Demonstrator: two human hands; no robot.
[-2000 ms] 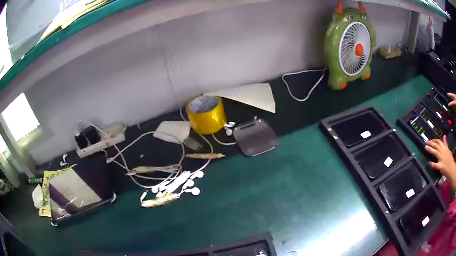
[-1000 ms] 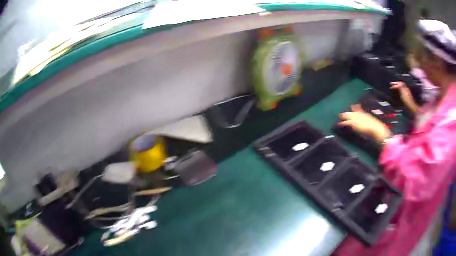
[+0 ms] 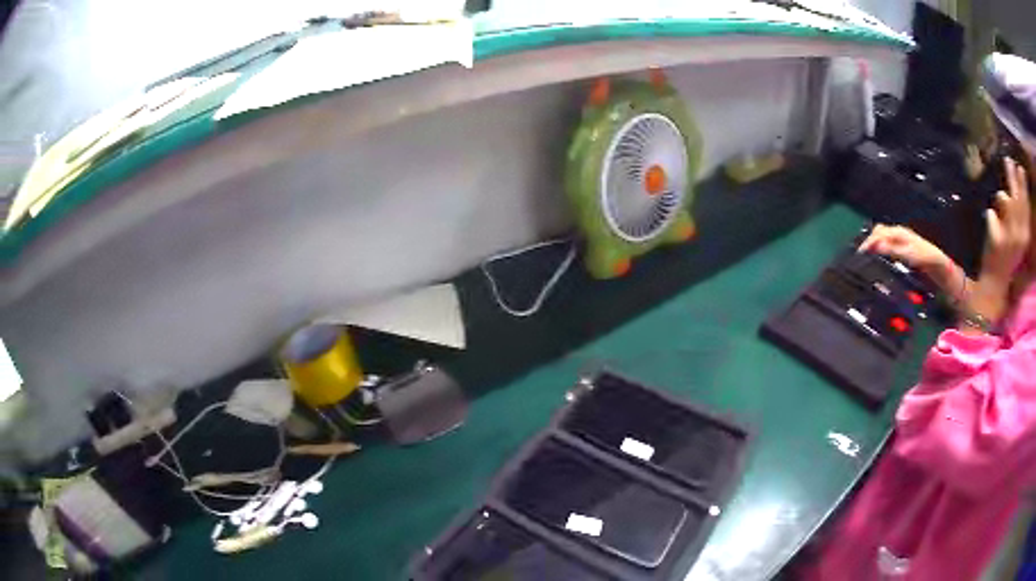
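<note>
A black compartment tray (image 3: pixel 495 495) lies on the green bench nearest me, cut off by the bottom edge. Black glossy handsets lie in its pockets; one (image 3: pixel 657 426) is in the far pocket and one (image 3: pixel 619 505) in the pocket before it, each with a small white label. Their screens are dark. Neither of my hands is in view.
A person in pink (image 3: pixel 949 454) stands at right, one hand over another tray (image 3: pixel 832 350) with red-lit screens. A green fan (image 3: pixel 593 170), yellow tape roll (image 3: pixel 322 365), grey pad (image 3: pixel 420 404) and tangled earphones (image 3: pixel 267 511) lie along the wall under the shelf (image 3: pixel 517 51).
The view has swung right. The near tray has moved closer to me and turned on the bench. The person in pink has raised one hand beside the head; the other is over the far tray.
</note>
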